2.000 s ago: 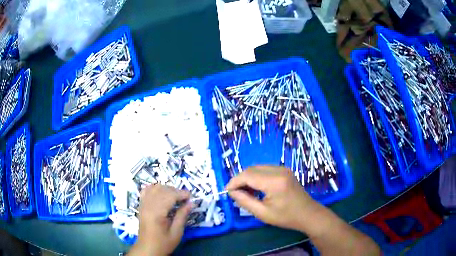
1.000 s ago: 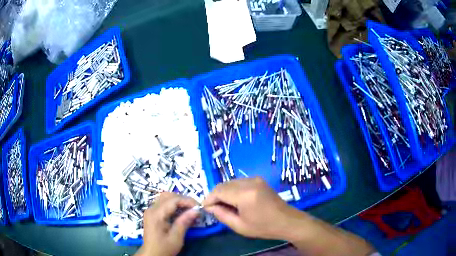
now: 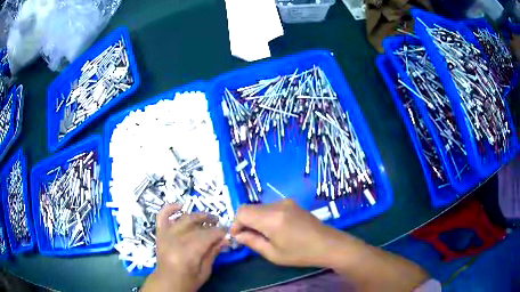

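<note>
My left hand and my right hand meet over the near edge of the two large trays. Their fingertips pinch a small silver and white piece between them; most of it is hidden by the fingers. The white sleeves fill the middle tray, with short silver metal tubes lying over their near part. The rod tray on its right holds fanned thin rods with dark red parts, a single thin rod and a few loose white sleeves near its front.
Smaller blue trays of silver pieces stand left and upper left. Overlapping rod trays stand right. White card, a clear box, brown cloth and plastic bags lie behind. A red stool is below right.
The hands have come together from about two seconds ago, when a thin stick showed between them. My left fingers have shifted around the piece. The whole view has shifted, moving the trays left and up.
</note>
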